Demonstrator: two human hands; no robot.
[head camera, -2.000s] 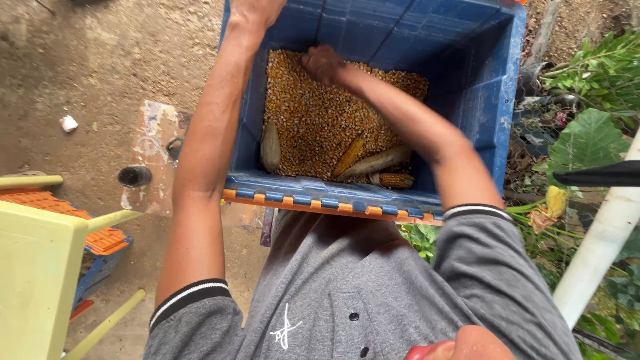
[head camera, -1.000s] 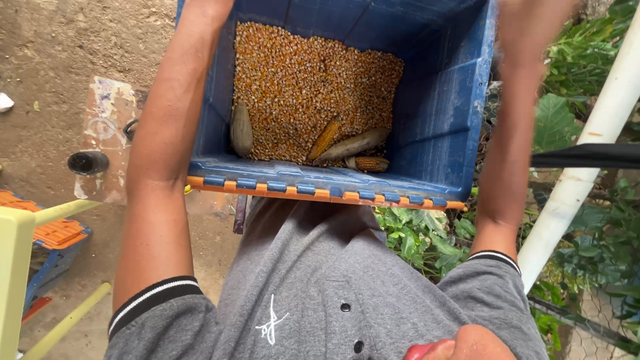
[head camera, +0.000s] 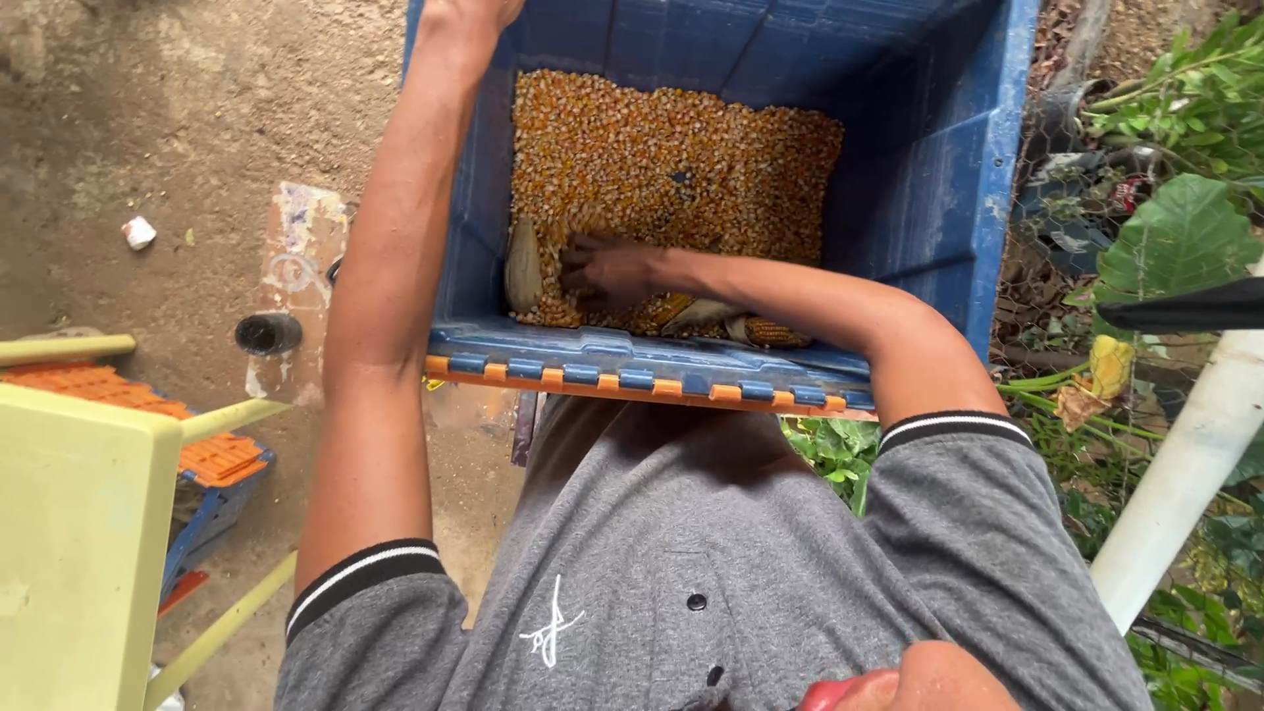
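A blue plastic crate (head camera: 913, 178) with an orange-and-blue hinged edge stands before my body, with loose corn kernels (head camera: 681, 148) over its bottom. My right hand (head camera: 617, 275) reaches down into the kernels near the crate's close side, fingers spread; whether it holds any kernels cannot be told. Left of it a corn ear in pale husk (head camera: 523, 267) lies against the wall. Under my right forearm are a partly husked corn ear (head camera: 773, 332) and a pale husk (head camera: 699, 316). My left hand (head camera: 474, 12) is at the crate's far left rim, cut off by the frame's top, its fingers hidden.
A pale yellow plastic table (head camera: 79, 553) stands at lower left, beside another crate with an orange lid (head camera: 212, 449). A black cup-like object (head camera: 269, 334) is on a stained board. At right are a white pipe (head camera: 1185, 474), wire mesh and green plants.
My right hand was at the far side of the kernels, then raised beyond the crate's right rim; now it is down in the kernels at the close side. My left hand remains by the left rim.
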